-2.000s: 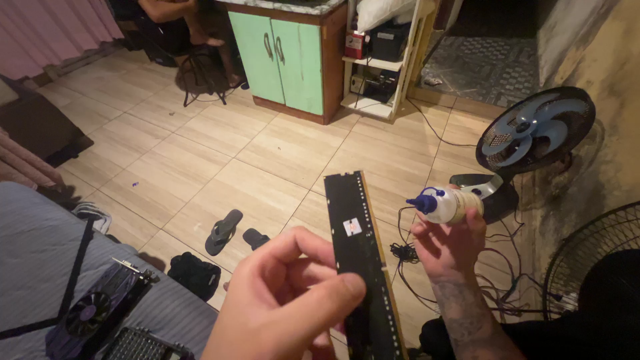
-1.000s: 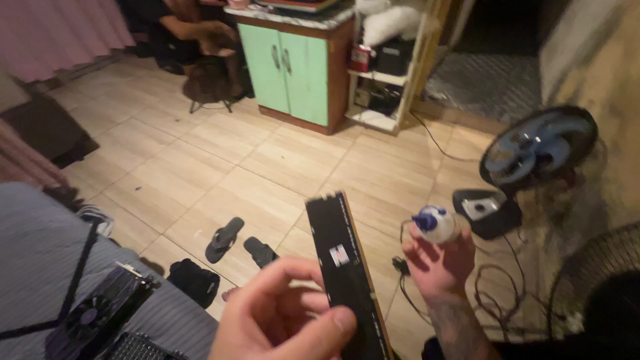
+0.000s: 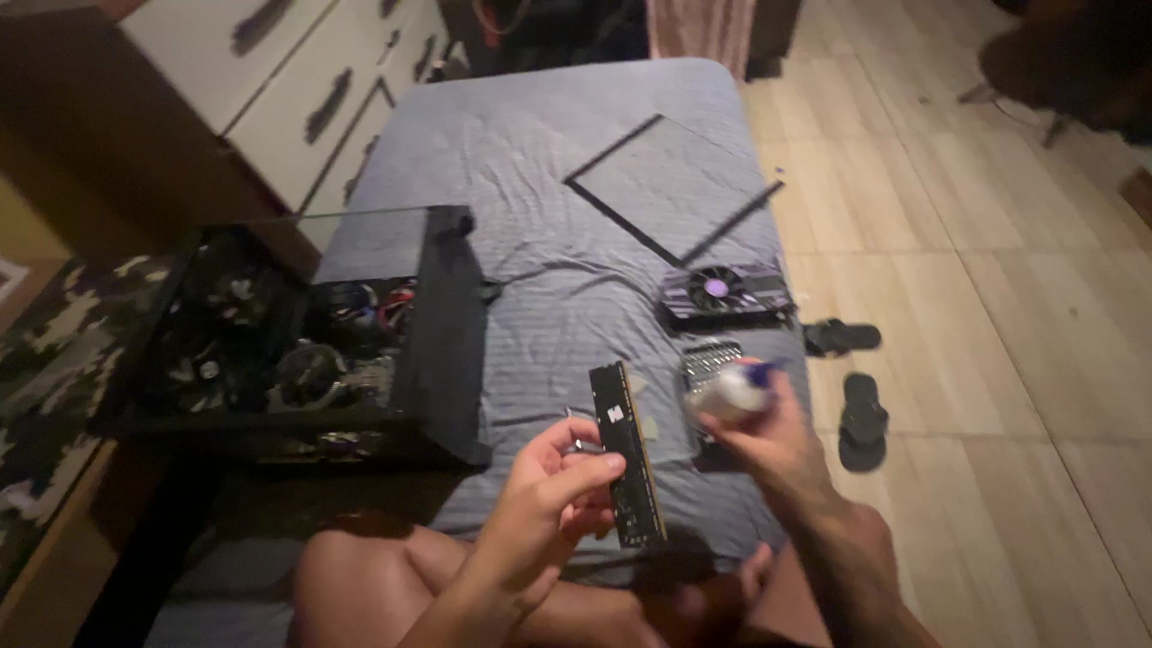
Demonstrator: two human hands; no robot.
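My left hand [image 3: 558, 486] grips a black RAM module [image 3: 627, 459] with gold contacts along its right edge and a small white sticker on its face. To the right, my right hand [image 3: 765, 432] is closed around a small white bottle [image 3: 733, 393] with a blue cap, both somewhat blurred. The bottle is above a tray-like case [image 3: 711, 357] of small metallic pieces, which it partly covers. Beyond that case lies a graphics card [image 3: 720, 292] with a fan and a purple hub. An opened computer case [image 3: 441, 342] rests on its side at the left, its fans and inner parts showing.
A mattress with a blue-grey sheet [image 3: 504, 162] bears these things. A glass panel with black edging [image 3: 621, 220] lies on its far part. White drawers [image 3: 310, 108] stand at the left. Black flip-flops [image 3: 864, 423] lie on the tiled floor [image 3: 972, 360] to the right.
The view has swung far left, from the floor and fans to the bed and the computer case. Both hands still hold the RAM module and the bottle.
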